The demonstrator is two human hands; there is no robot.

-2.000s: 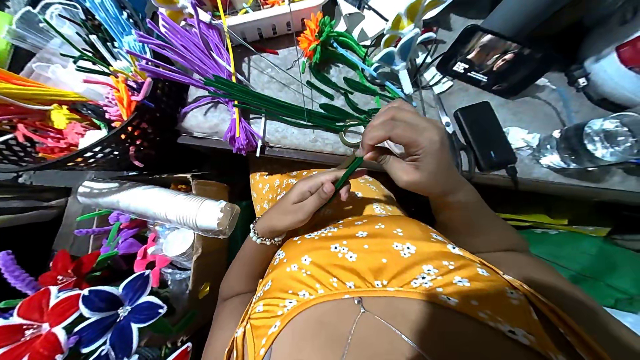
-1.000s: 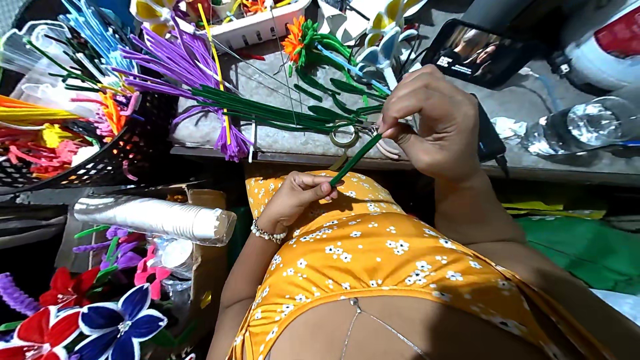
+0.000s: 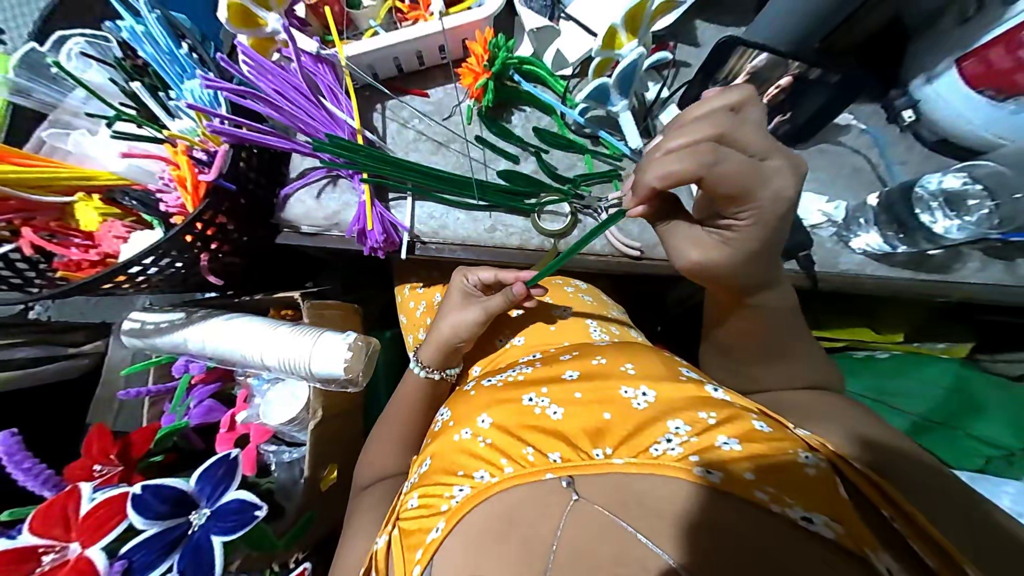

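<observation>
Between my hands a green pipe cleaner piece (image 3: 578, 249) runs slantwise above my lap. My left hand (image 3: 488, 302) pinches its lower end between thumb and fingers. The upper end is in the fingertips of my right hand (image 3: 712, 180), which is raised over the bench edge. Just behind the piece lie a bundle of dark green pipe cleaners (image 3: 432, 178), a roll of tape (image 3: 554, 216) and metal tool parts, partly hidden by my right hand. Short bent green pieces (image 3: 552, 168) lie on the bench beside an orange pipe cleaner flower (image 3: 478, 66).
Purple pipe cleaners (image 3: 300, 96) lie left of the green bundle. A black basket (image 3: 180, 248) of coloured stems stands at far left, above wrapped plastic cups (image 3: 248, 344) and finished flowers (image 3: 196, 516). A phone (image 3: 824, 96) and a clear bottle (image 3: 920, 212) are at right.
My right hand has moved up and to the right, away from my left hand. More of the green piece shows between them than two seconds ago.
</observation>
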